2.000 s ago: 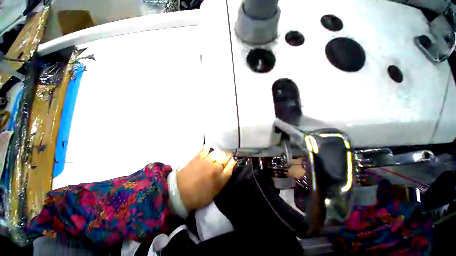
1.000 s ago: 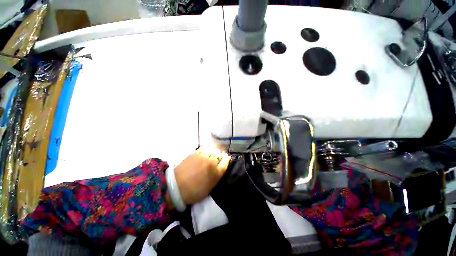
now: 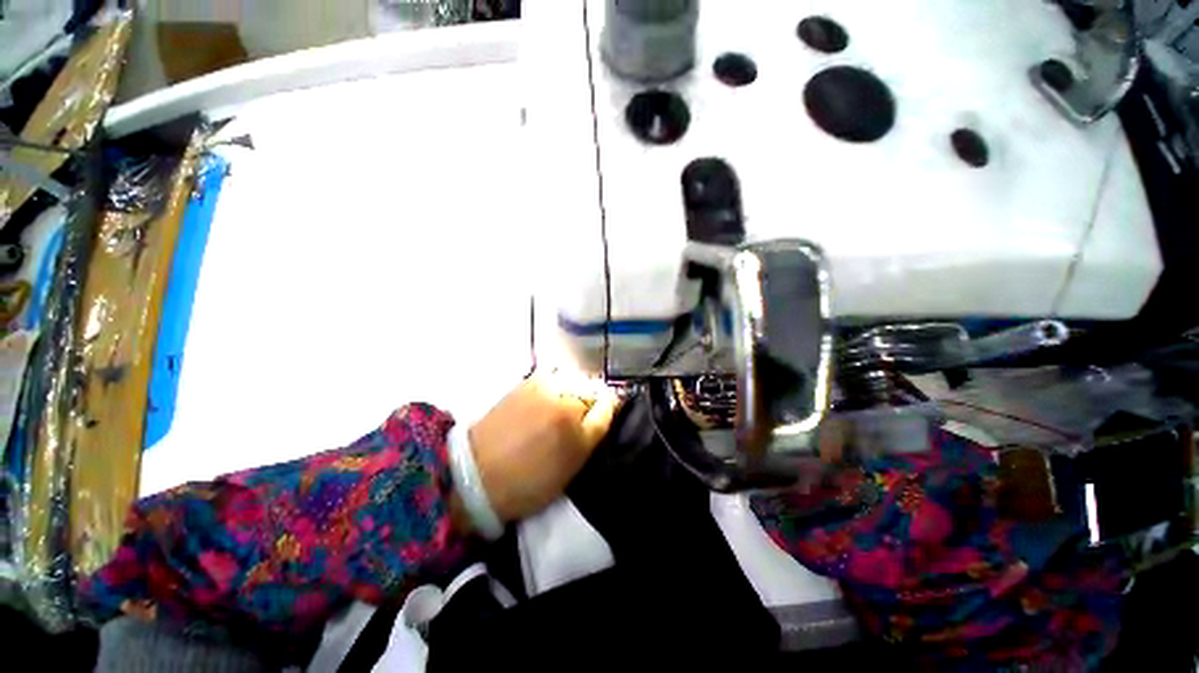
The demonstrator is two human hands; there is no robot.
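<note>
My left hand [image 3: 537,444], with a pale band at the wrist, is bent at the needle area, its fingertips together on the edge of the black cloth [image 3: 658,552]. The fingertips are washed out by bright lamp light. The black cloth runs from the fingertips down to my lap, with white pieces [image 3: 563,546] on it. My right hand is hidden behind the machine's front metal part; only its floral sleeve [image 3: 894,526] shows. The white sewing machine head [image 3: 920,250] stands above, with a dark thread running down to the needle area.
The white table [image 3: 355,276] lies left of the machine. Its left edge has brown tape and blue tape [image 3: 184,316] under clear plastic. A shiny metal guard [image 3: 786,342] stands before the machine head. A dark rectangular object [image 3: 1141,487] lies at far right.
The view has shifted, so the machine head sits higher in the picture. The metal guard covers less on the right than two seconds ago. My left hand stays at the needle area.
</note>
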